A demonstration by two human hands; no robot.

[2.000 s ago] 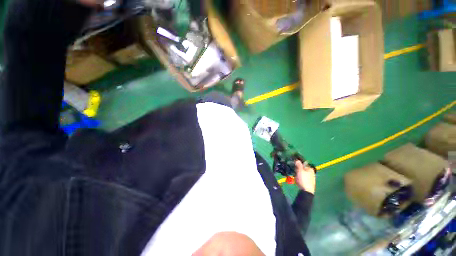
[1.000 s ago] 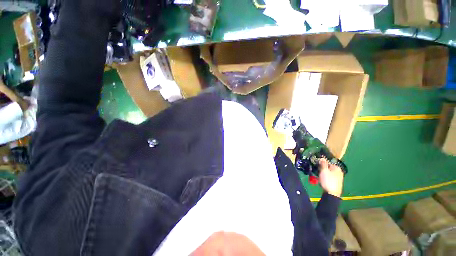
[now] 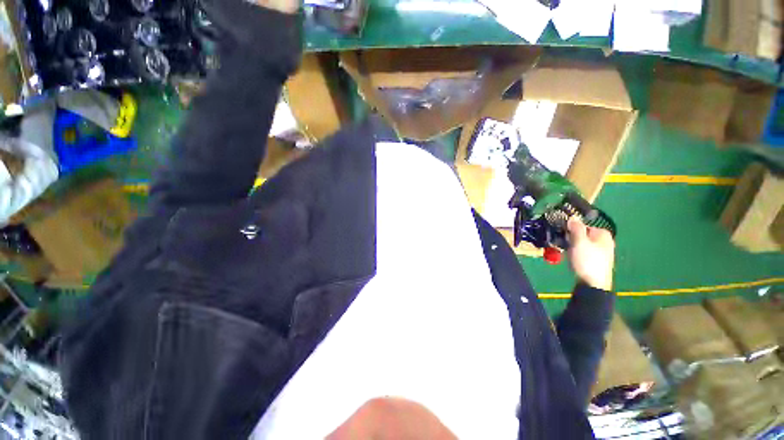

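My right hand grips the end of a black fan assembly at my right side. The assembly is a dark, partly green-tinted bundle with a small red spot beneath it. A white printed card is at its far end, over an open carton. My left hand reaches forward over the bench. Only a sliver shows at the top edge, so its fingers and anything in them are out of view.
The green bench crosses the top, with white sheets on it. Rows of glossy black fans lie at upper left. An open carton holds white pieces. More cartons stand at lower right. A person's pale sleeve shows at left.
The view has turned from the aisle to face the bench. My right hand still holds the assembly, now higher in view. My left arm has shifted right, and its hand shows at the top edge.
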